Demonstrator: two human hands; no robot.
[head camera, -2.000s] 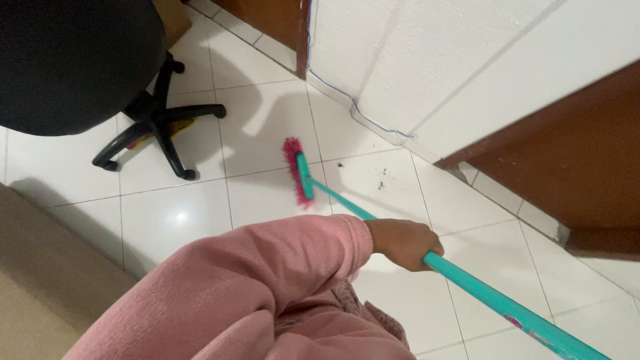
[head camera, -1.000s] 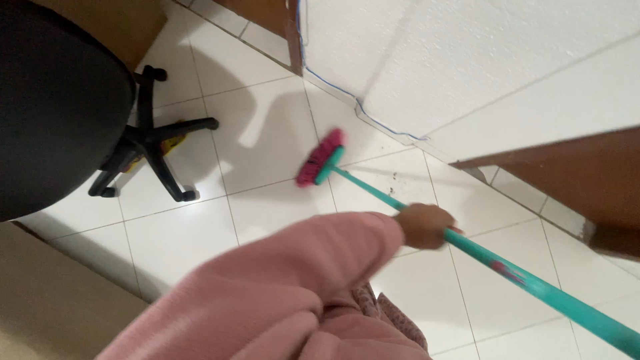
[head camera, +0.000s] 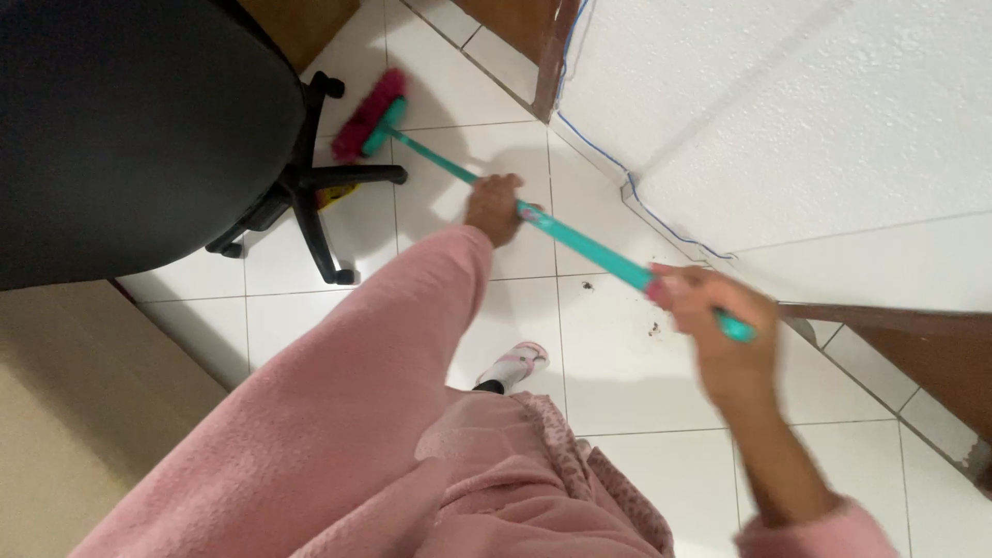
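A push broom with a turquoise handle (head camera: 589, 246) and a pink bristle head (head camera: 370, 116) slants across the view. Its head is at the floor beside the chair base, blurred. My left hand (head camera: 496, 209) is closed around the thinner part of the handle, nearer the head. Near the handle's upper end, my right hand (head camera: 725, 325) grips it, slightly blurred. Small dark bits of debris (head camera: 655, 329) lie on the white tiles below and left of my right hand, with another dark clump (head camera: 587, 286) farther left.
A black office chair (head camera: 139, 139) on a wheeled base stands at the left, above a beige surface (head camera: 62, 372). A blue cable (head camera: 593, 145) runs along the foot of the white wall (head camera: 790, 116). Brown doors flank that wall. My slippered foot (head camera: 523, 360) shows below.
The broom head has moved away from the wall corner to beside the chair base. My left hand has moved left with the handle. My right hand has come into view, on the handle's upper end.
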